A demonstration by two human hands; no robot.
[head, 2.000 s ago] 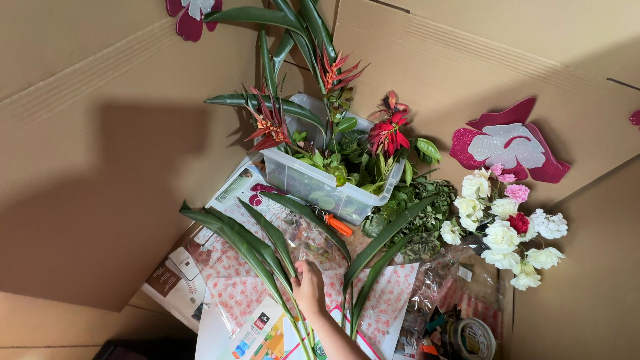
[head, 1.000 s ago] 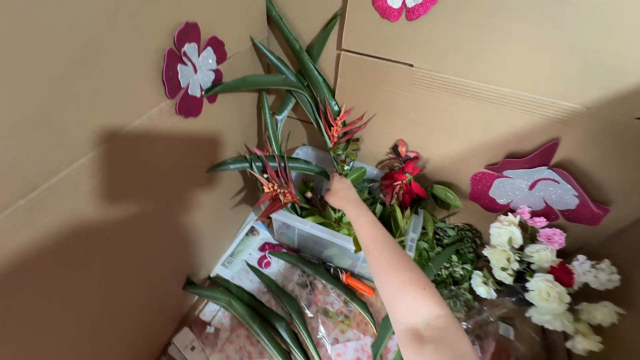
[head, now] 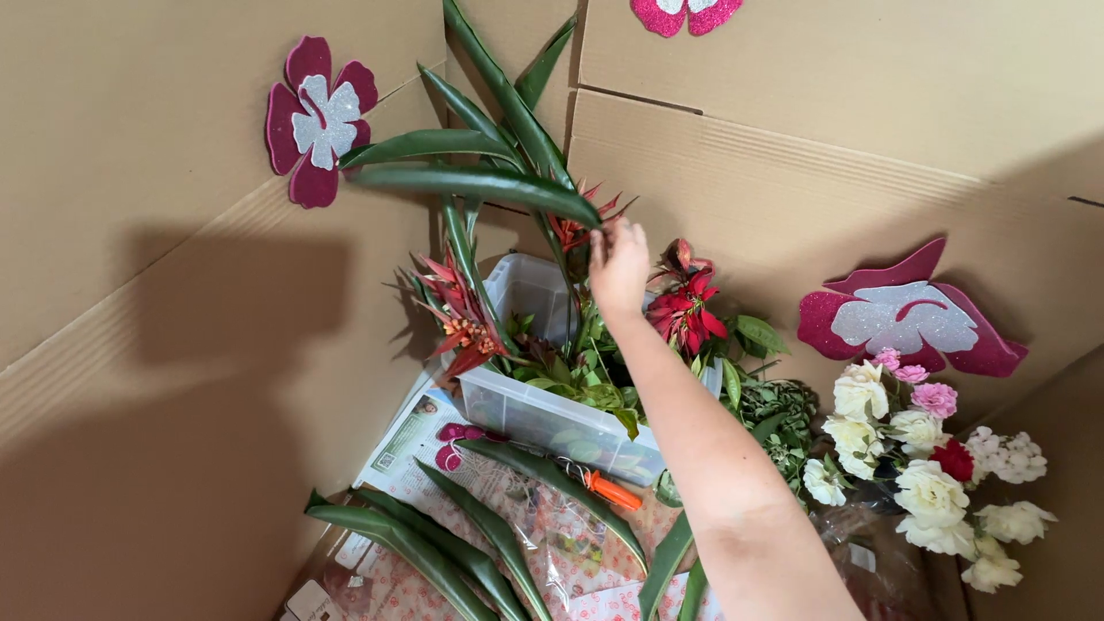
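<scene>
My right hand reaches up from the lower right, its fingers closed at the near end of a long green leaf that extends leftward over the plants. Just behind the fingers is a red spiky bloom. Below, a clear plastic container holds leafy greens, a red-orange spiky bloom on its left, red flowers on its right and tall upright leaves. My left hand is not in view.
Cardboard panels bear magenta and silver glitter flowers. Loose long leaves and an orange-handled tool lie in front on paper and clear film. White and pink flowers stand at the right, beside a heap of greenery.
My right hand has gone from the loose leaves in front to the container, then upward. The low leaf on the container's left has been lifted. The view has shifted.
</scene>
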